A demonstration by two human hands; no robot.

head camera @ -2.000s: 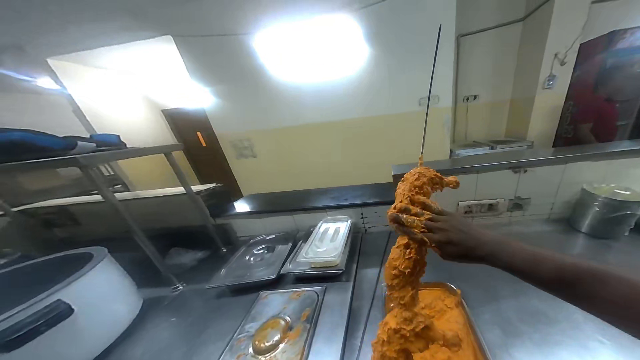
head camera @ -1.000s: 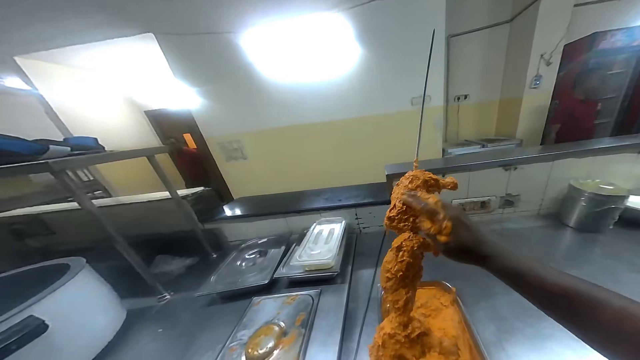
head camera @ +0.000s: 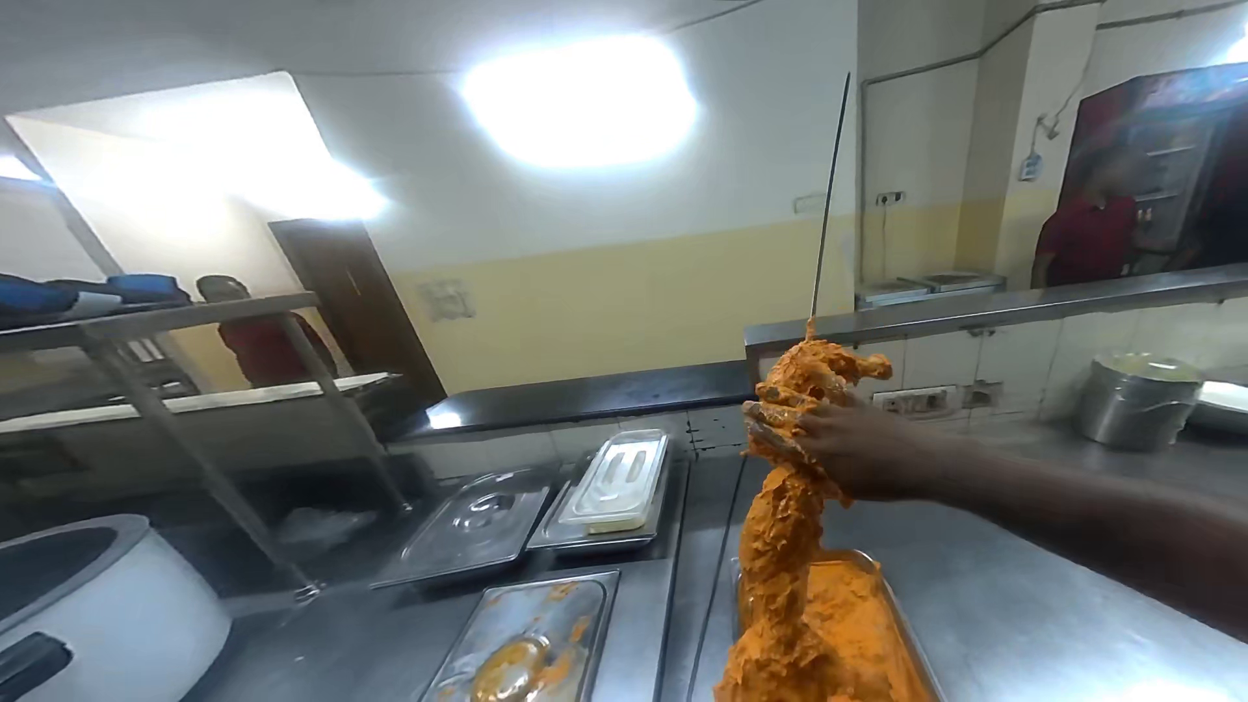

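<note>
My right hand [head camera: 829, 439], smeared with orange paste, has its fingers wrapped around the upper part of orange-coated meat [head camera: 780, 526] on a metal skewer [head camera: 831, 195]. The skewer stands nearly upright, its bare end above the meat. The coated pieces run down to a steel pan [head camera: 912, 624] filled with thick orange marinade [head camera: 848, 604]. My left hand is out of view. Left of the pan lies a steel lid [head camera: 546, 624] with orange smears.
Behind the smeared lid are another steel lid [head camera: 473, 522] and a container with a translucent lid [head camera: 619, 478]. A white cooker [head camera: 146, 614] is at left, a steel pot [head camera: 1141, 400] at right. People [head camera: 1087, 234] stand beyond the counter ledge [head camera: 1004, 310].
My right hand stays at the upper meat, its fingers now wrapped around the front of it. A person in red has come further into view by the door at left.
</note>
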